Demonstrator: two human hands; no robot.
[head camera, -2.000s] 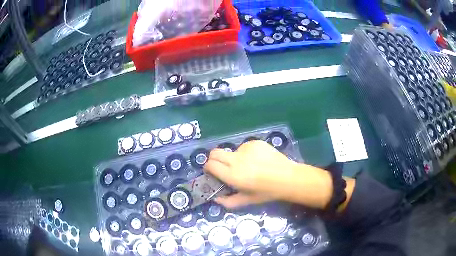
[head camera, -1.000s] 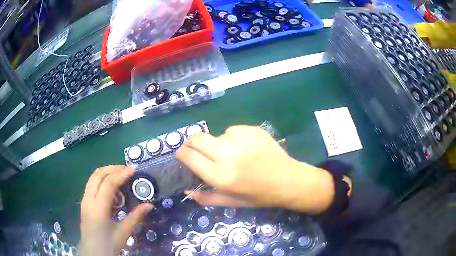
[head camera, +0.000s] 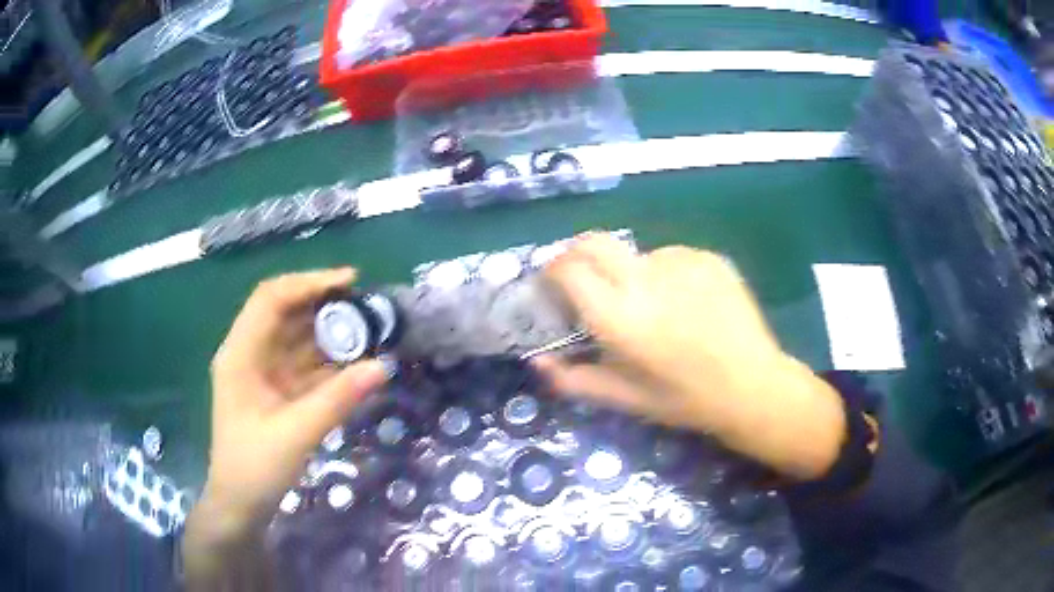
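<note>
My left hand (head camera: 272, 399) holds a black speaker driver (head camera: 343, 330) with a pale centre between thumb and fingers, at the left end of a grey fixture plate (head camera: 480, 322). A second driver touches it on the right, partly hidden. My right hand (head camera: 693, 347) grips the plate's right part and also holds a thin metal tool, perhaps tweezers (head camera: 561, 345), pointing left. The plate is blurred; its middle shows no drivers. Below lies a shiny clear blister tray (head camera: 526, 526) with rows of black drivers. Behind the plate, another fixture plate (head camera: 499, 266) with white-topped units is partly covered by my right hand.
A small clear box (head camera: 514, 121) with a few drivers stands behind, before a red bin (head camera: 468, 58). A tall stack of filled trays (head camera: 942, 220) is at right, beside a white slip (head camera: 858, 316). A ring sheet (head camera: 145, 491) lies at left. A blue sleeve shows top right.
My left hand has come in from the left since the oldest frame and now holds a driver. The held plate has lifted off the tray's units. The view has shifted; the blue parts bin beside the red one left the picture.
</note>
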